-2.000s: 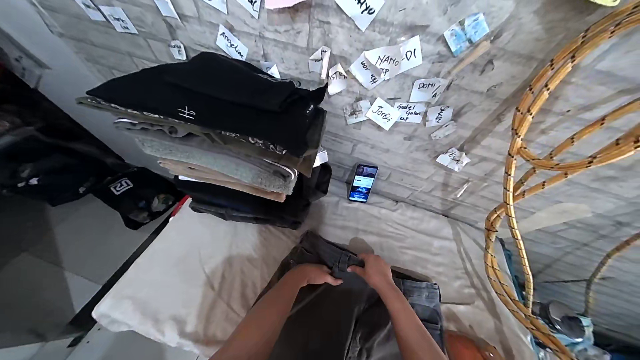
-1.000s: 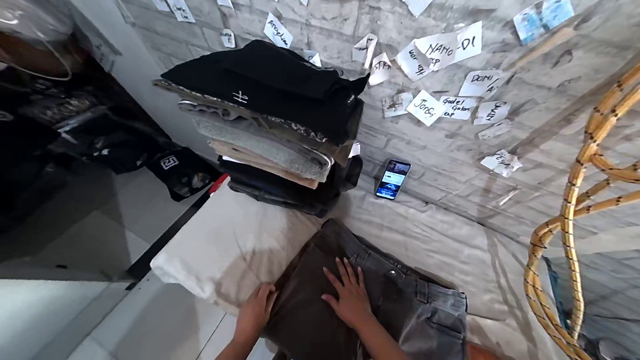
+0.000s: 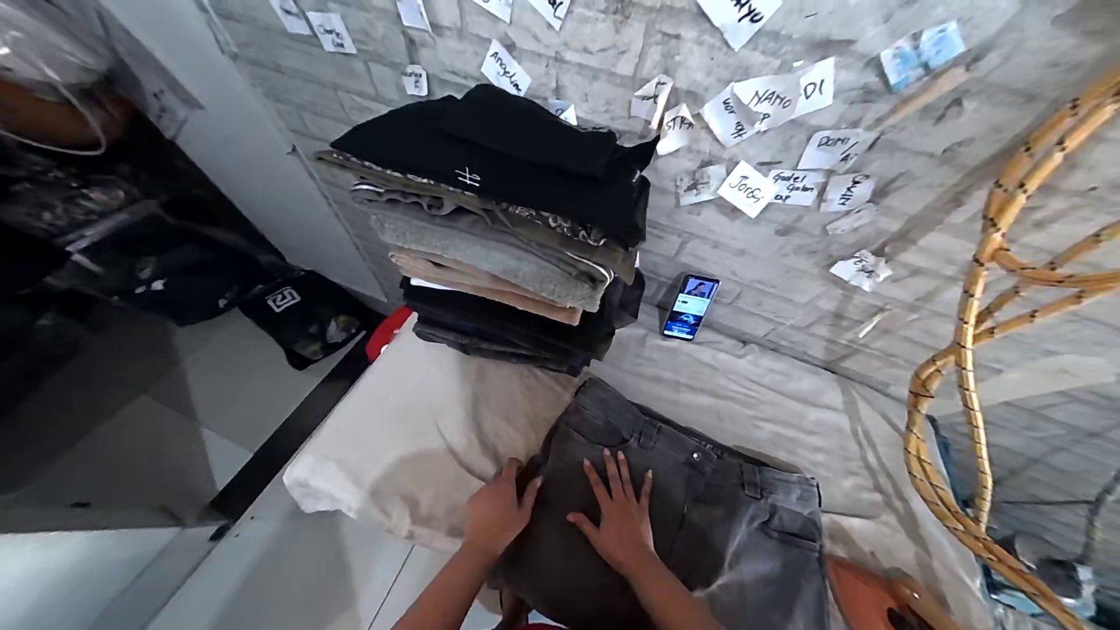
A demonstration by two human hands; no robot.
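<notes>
A pair of dark grey denim trousers [image 3: 717, 507] lies spread on a cloth-covered surface [image 3: 411, 429], waistband toward the wall. My right hand [image 3: 621, 525] rests flat on the denim below the front pocket, fingers spread. At the side edge of the trousers is my left hand [image 3: 500, 512], its fingers bent against the fabric; whether they pinch it I cannot tell. Behind the left hand stands a stack of folded clothes [image 3: 499, 254], a black garment [image 3: 490, 149] on top. A lit smartphone [image 3: 691, 306] leans against the wall to the right of the stack.
Coiled yellow rope or cord [image 3: 967, 376] hangs at the right. Near the lower right corner of the surface lies an orange object, perhaps a clothes iron [image 3: 875, 595]. Handwritten paper notes cover the brick-patterned wall [image 3: 595, 44]. Black bundles [image 3: 302, 315] lie on the tiled floor at left.
Two seconds ago both hands were at the waistband; now they are lower on the trousers, the right one flat. The waistband is spread wider. The view has shifted.
</notes>
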